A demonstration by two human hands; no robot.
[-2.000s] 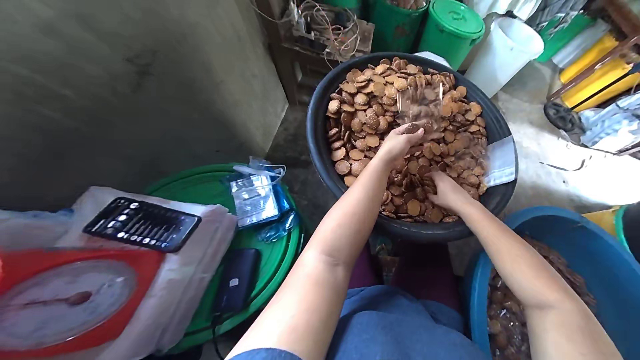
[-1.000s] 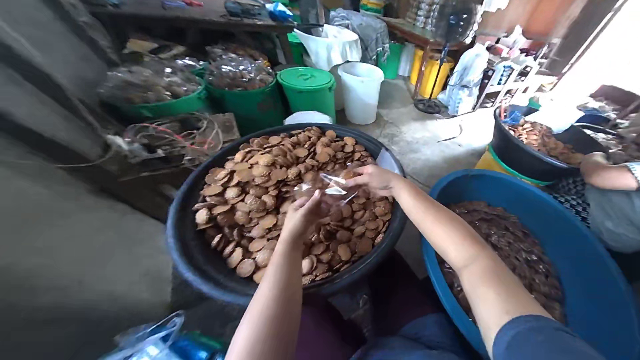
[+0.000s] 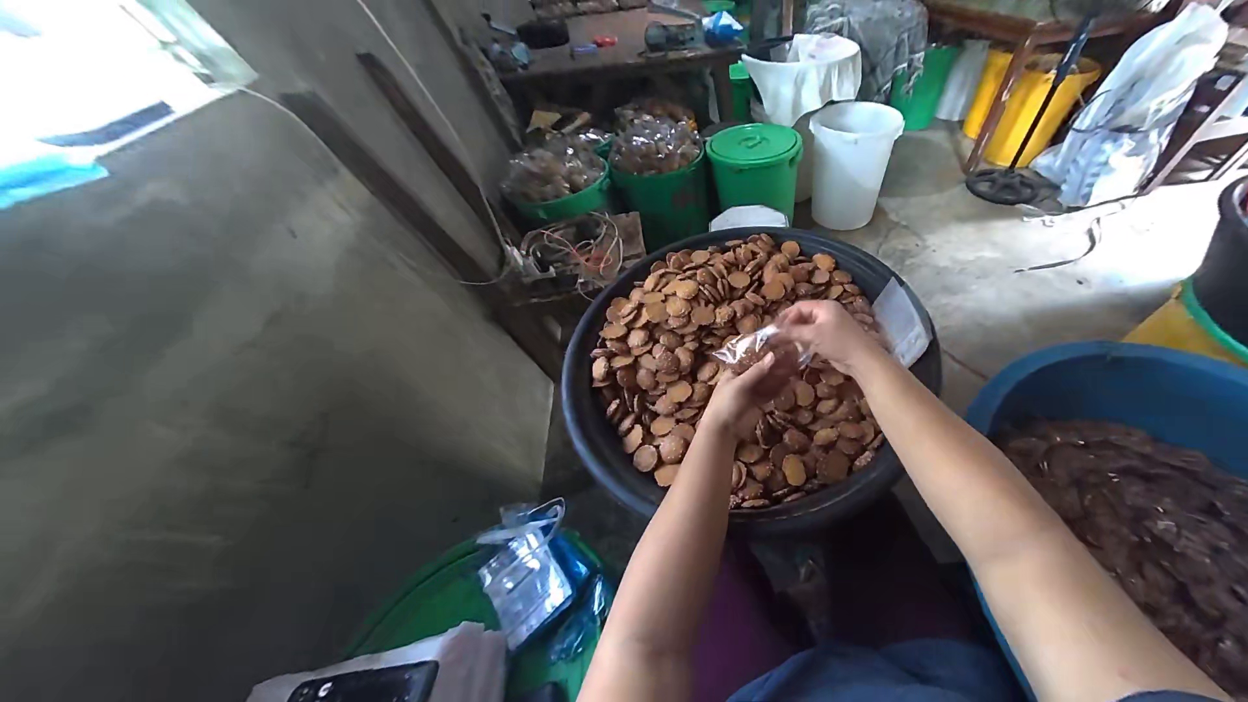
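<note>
A wide black tub [image 3: 609,473] holds a heap of round brown cookies [image 3: 673,336]. Above the heap, my left hand [image 3: 746,390] is closed on a clear plastic bag [image 3: 756,346] with some brown cookies inside. The fingers of my right hand [image 3: 824,327] pinch the bag's right end. White paper [image 3: 902,322] lies at the tub's right rim. To the right stands a blue tub [image 3: 1102,375] with many filled clear packets [image 3: 1131,526].
A green lid [image 3: 419,609] at lower left carries clear plastic bags [image 3: 526,585] and a phone [image 3: 375,682]. Behind the tub are a lidded green bucket [image 3: 754,161], a white bucket [image 3: 853,166] and wires [image 3: 585,249] near the wall. A blue tub borders my right arm.
Two seconds ago my hands were apart over the cookies, my right one among them; now both are together at the bag. The view has swung about considerably.
</note>
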